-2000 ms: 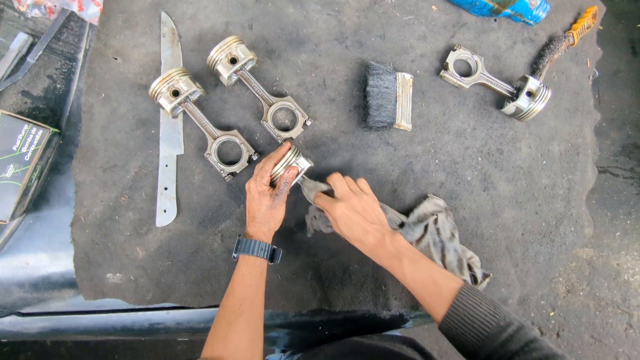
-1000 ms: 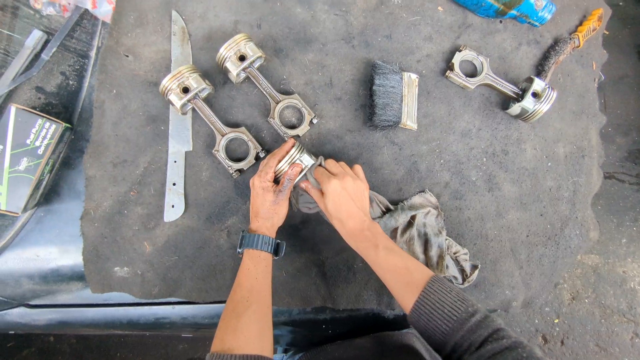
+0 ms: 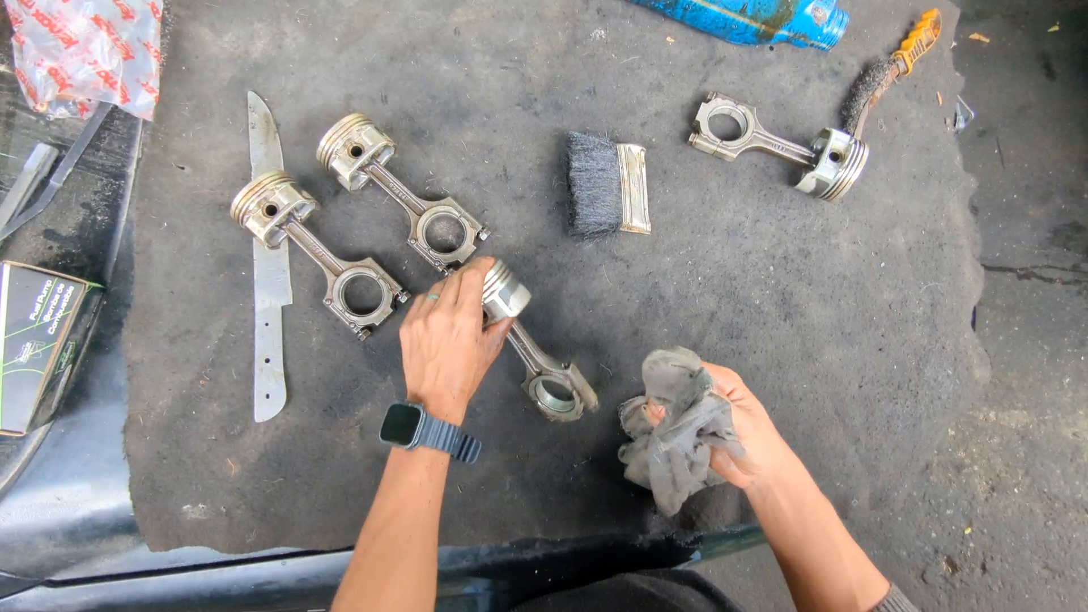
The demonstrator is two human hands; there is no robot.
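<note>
My left hand [image 3: 450, 331], with a watch at its wrist, grips the crown of a metal piston [image 3: 507, 293]. From that piston a connecting rod [image 3: 531, 348] slants down to the right, its big end toward the rag. A crumpled grey rag [image 3: 676, 433] is bunched in my right hand [image 3: 748, 425], apart from the rod. Up and left of my left hand lie two more pistons with rods, one piston [image 3: 357, 151] beside the other piston [image 3: 272, 208], which rests across a handleless knife blade [image 3: 272, 293].
A black-bristled brush [image 3: 608, 185] lies mid-mat. At upper right, another piston [image 3: 835, 166] touches a wire brush with an orange handle [image 3: 918, 42]. A blue plastic bottle [image 3: 756, 19] is at the top edge. A box [image 3: 42, 340] and a printed plastic bag [image 3: 89, 51] are at left.
My right hand has moved away from the piston, to the right and down, and has gathered up the rag that trailed on the mat. The held piston's rod now shows.
</note>
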